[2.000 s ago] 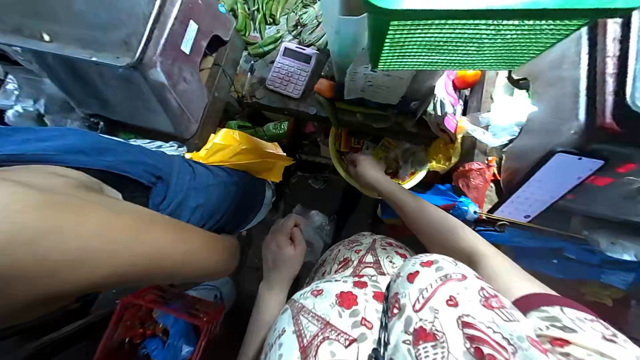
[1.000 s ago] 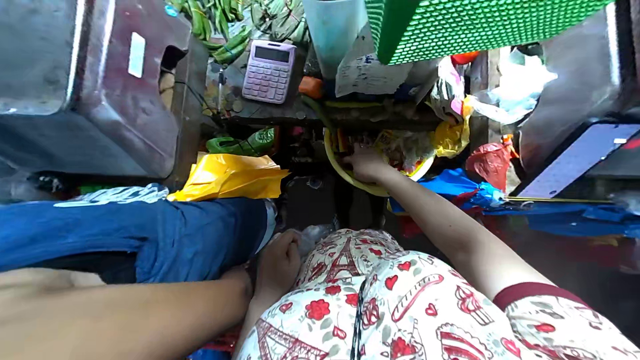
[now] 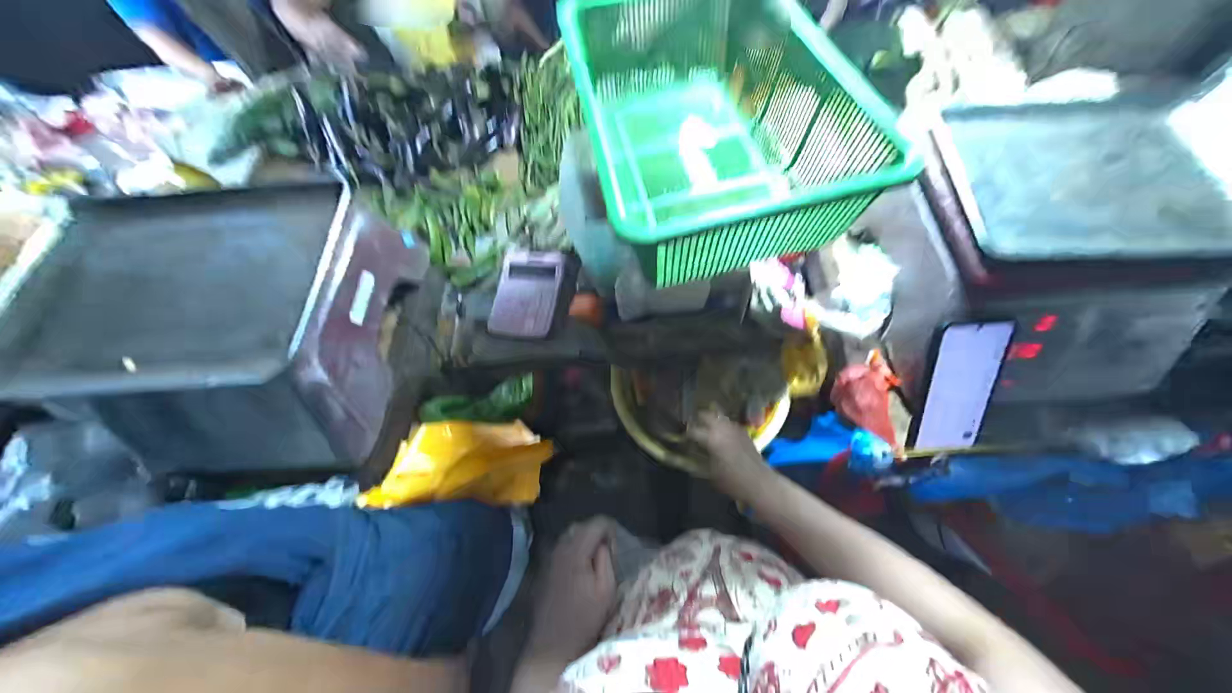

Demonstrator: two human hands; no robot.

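My right hand (image 3: 722, 445) reaches into a round yellow-rimmed basin (image 3: 630, 419), among mixed small contents too blurred to name; whether its fingers grip anything cannot be told. Near my lap, beside the patterned red-and-white cloth (image 3: 693, 616), my left hand (image 3: 589, 568) has its fingers curled, and a bit of clear plastic bag (image 3: 630, 551) shows next to it. Above the basin stands a green plastic basket (image 3: 751, 236), and a calculator (image 3: 527, 294) lies to the basin's upper left.
Dark upturned-looking plastic crates (image 3: 173, 289) stand left and right. A phone (image 3: 962, 385) leans on the right one. Green vegetables (image 3: 452, 217) lie behind the calculator. A yellow plastic bag (image 3: 462, 462) and another person's jeans-clad leg (image 3: 404, 568) are at left. People's hands show at the far edge.
The view has tilted up, showing more of the vegetables and the inside of the green basket. My right hand stays in the basin, and my left hand stays near my lap.
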